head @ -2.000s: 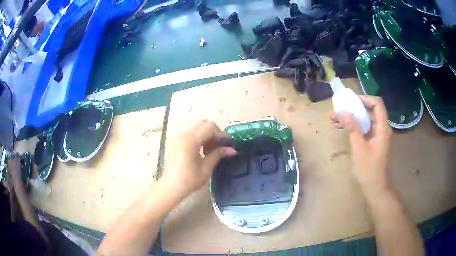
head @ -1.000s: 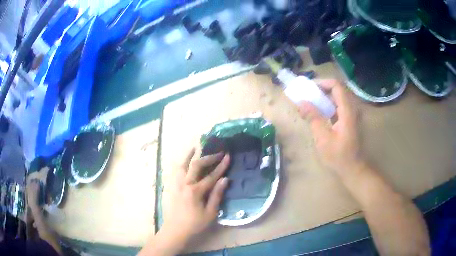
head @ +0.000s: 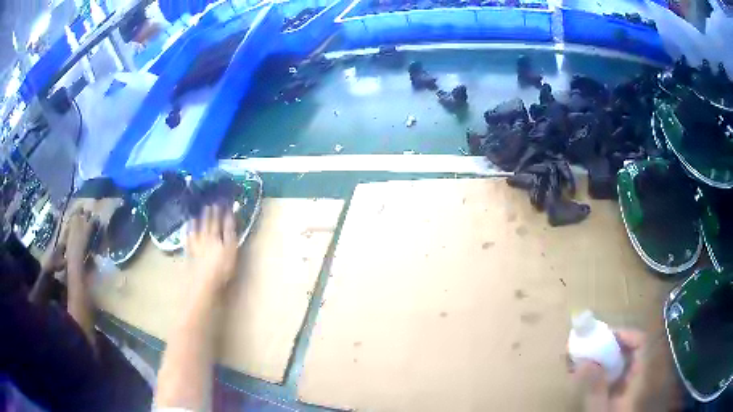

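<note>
My left hand [head: 210,241] is stretched out to the left, blurred, with its fingers over the near part of a green housing [head: 251,201] with a pale rim. This housing lies at the right end of a short row, beside another dark-filled housing [head: 167,216]. The fingertips are hard to make out against it. My right hand [head: 628,366] is low at the right, partly blurred, closed around a white glue bottle [head: 593,344]. The bottle is tilted with its neck up and to the left; its thin tip is blurred.
Dark inserts [head: 563,133] lie heaped at the far right edge of the cardboard [head: 450,282]. Green housings [head: 661,217] overlap at the right. A pale strip [head: 386,163] borders the green surface. Blue bins [head: 458,28] stand behind. Another person's hands [head: 76,241] are at far left.
The housing has gone from the middle cardboard, and one more now lies in the left row under my left hand. My right hand has moved down and right with the bottle. The view has shifted.
</note>
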